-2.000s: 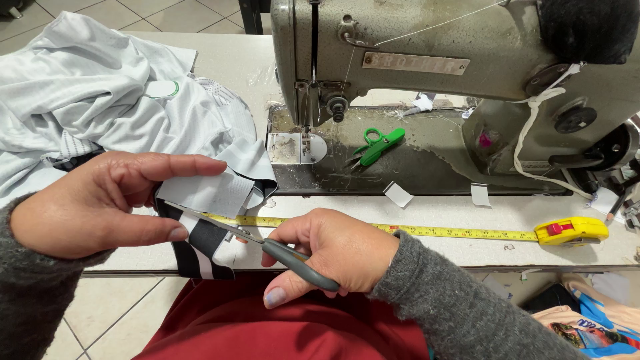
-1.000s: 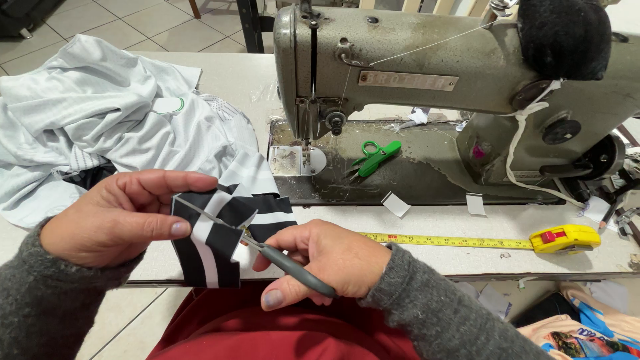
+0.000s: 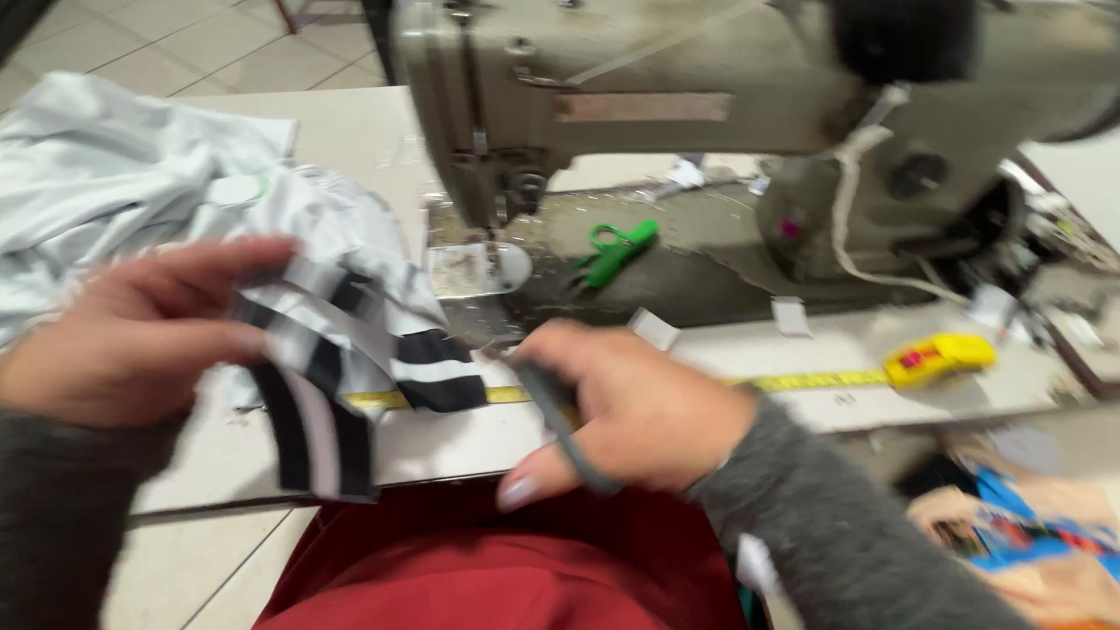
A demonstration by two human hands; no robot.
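My left hand (image 3: 149, 328), blurred, pinches folded black-and-white striped knit bands (image 3: 306, 394) between thumb and fingers. A striped piece (image 3: 437, 370) lies to their right, over the extended yellow tape measure (image 3: 941, 360). My right hand (image 3: 630, 402) holds scissors by their grey handle (image 3: 564, 429); the blades are mostly hidden or blurred. White fabric (image 3: 175, 184) lies bunched behind my left hand. Green thread snips (image 3: 617, 254) rest on the bed of the sewing machine (image 3: 647, 131).
The machine's needle area (image 3: 490, 262) stands beyond my hands. Small white fabric scraps (image 3: 654, 330) lie along the table's front part. A white cord (image 3: 844, 210) hangs from the machine. Printed cloth (image 3: 1006, 525) lies below the table at the right.
The scissors, which lay across the striped bands a second ago, are now apart from them, my right hand having moved right. A striped piece now lies separately on the table between my hands.
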